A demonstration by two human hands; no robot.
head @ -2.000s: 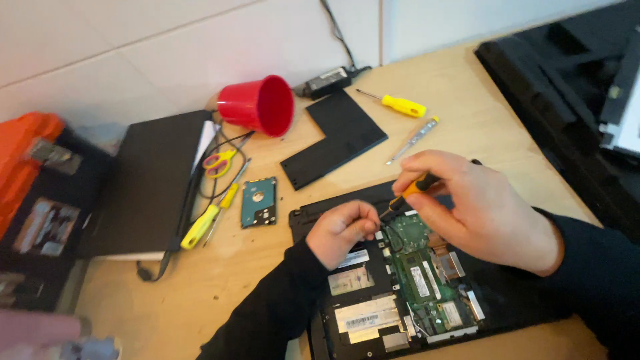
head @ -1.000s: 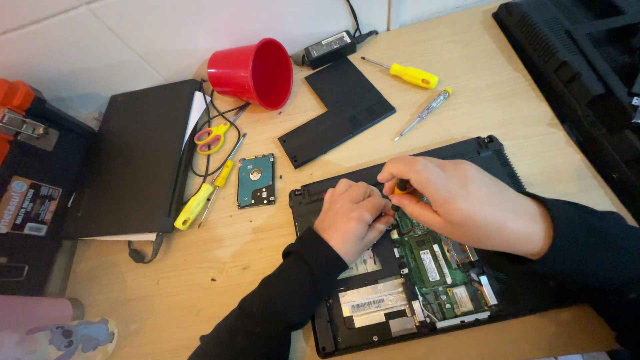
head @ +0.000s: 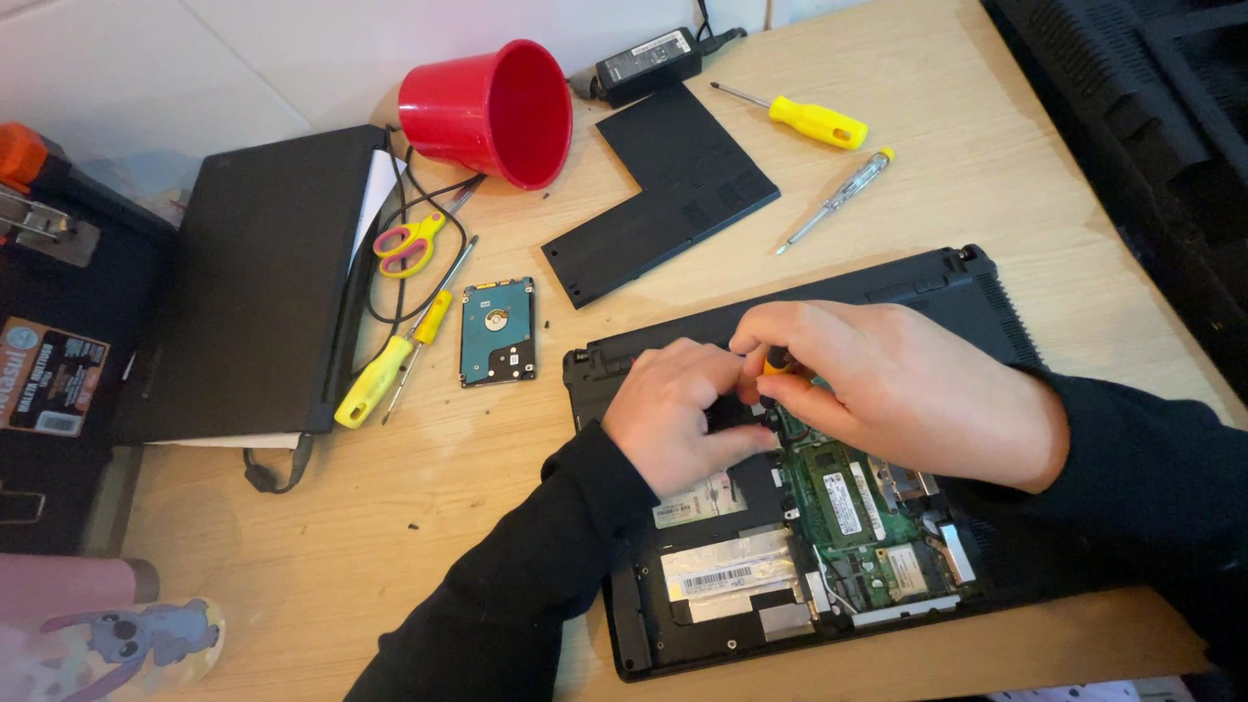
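An upside-down black laptop (head: 639, 624) lies on the wooden table, its underside uncovered, showing a green circuit board (head: 819, 507) with a memory module. My right hand (head: 868, 380) grips a small black and orange screwdriver (head: 777, 361) over the upper part of the laptop; its tip is hidden by my fingers. My left hand (head: 682, 419) rests on the laptop just left of it, fingers bent towards the same spot; whether it holds anything cannot be told. Above the laptop lies an L-shaped black cover panel (head: 673, 185). A laptop hard drive (head: 498, 331) lies to its left.
A red plastic cup (head: 448, 107) lies tipped beside a power adapter (head: 648, 66). Yellow-handled screwdrivers (head: 819, 123), a clear-handled tester screwdriver (head: 848, 190) and scissors (head: 409, 244) lie around. A closed black laptop (head: 244, 292) and toolbox (head: 78, 263) stand left; small screws (head: 414, 526) are scattered; dark equipment (head: 1150, 146) sits right.
My left hand has shifted from a pinch beside the screwdriver to a flatter pose on the laptop. My right hand still holds the screwdriver, now more upright than two seconds ago.
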